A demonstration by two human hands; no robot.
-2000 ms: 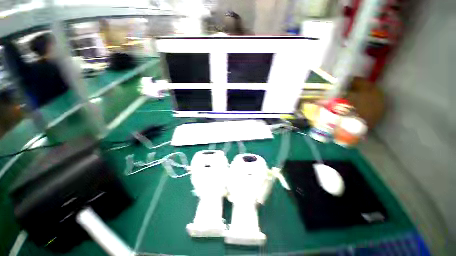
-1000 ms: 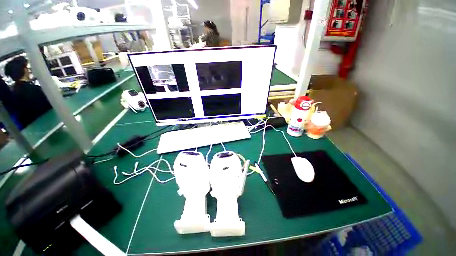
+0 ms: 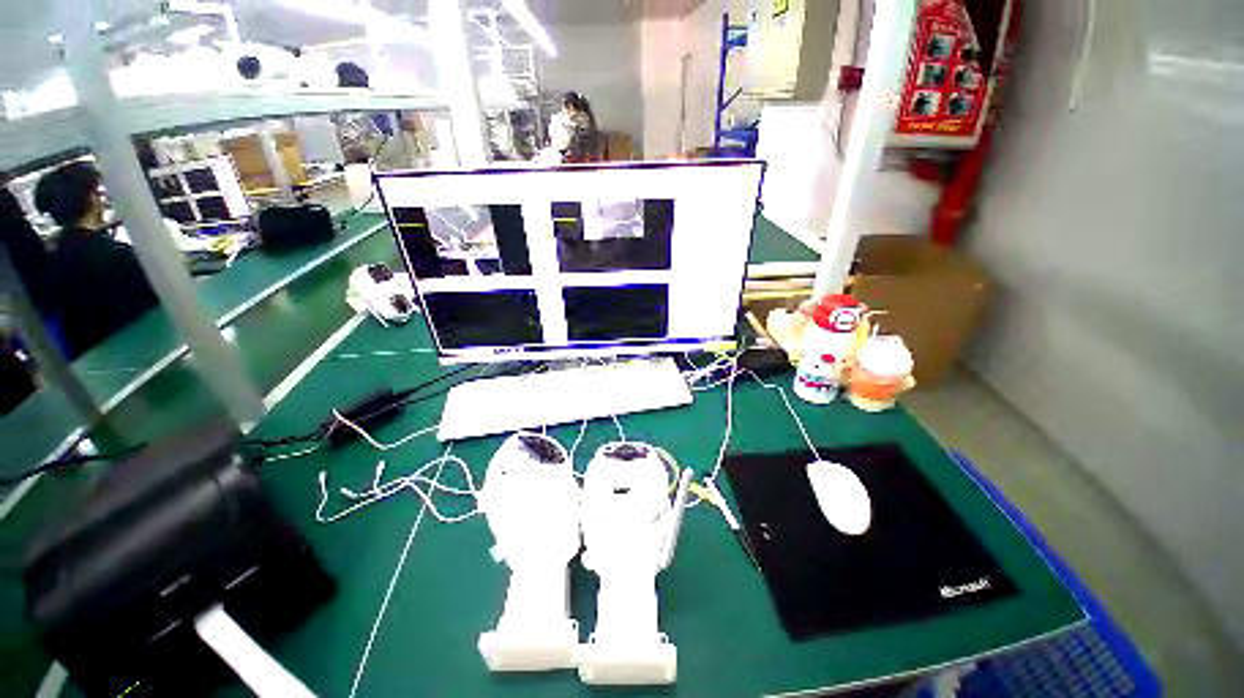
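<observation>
Two white security cameras stand side by side on the green bench, the left camera (image 3: 529, 545) and the right camera (image 3: 626, 545), round heads toward the keyboard (image 3: 566, 397) and bracket bases toward the front edge. A thin white antenna stands at the right camera's right side. The monitor (image 3: 573, 183) shows a white screen with dark panes; the upper two have live pictures. The white mouse (image 3: 839, 496) lies on the black mouse pad (image 3: 887, 586). Neither my left hand nor my right hand is in the picture.
A black label printer (image 3: 164, 559) with a white label strip (image 3: 248, 655) is at left. White cables (image 3: 396, 491) lie left of the cameras, a pen (image 3: 723, 503) right. A bottle (image 3: 824, 357) and orange-white cup (image 3: 880, 375) stand right. Blue crate (image 3: 1078, 641) below. Two people are in the background.
The view has steadied and shifted. The upper right pane, dark earlier, now shows a bright picture; the upper left pane also shows one. The left camera's head has turned slightly.
</observation>
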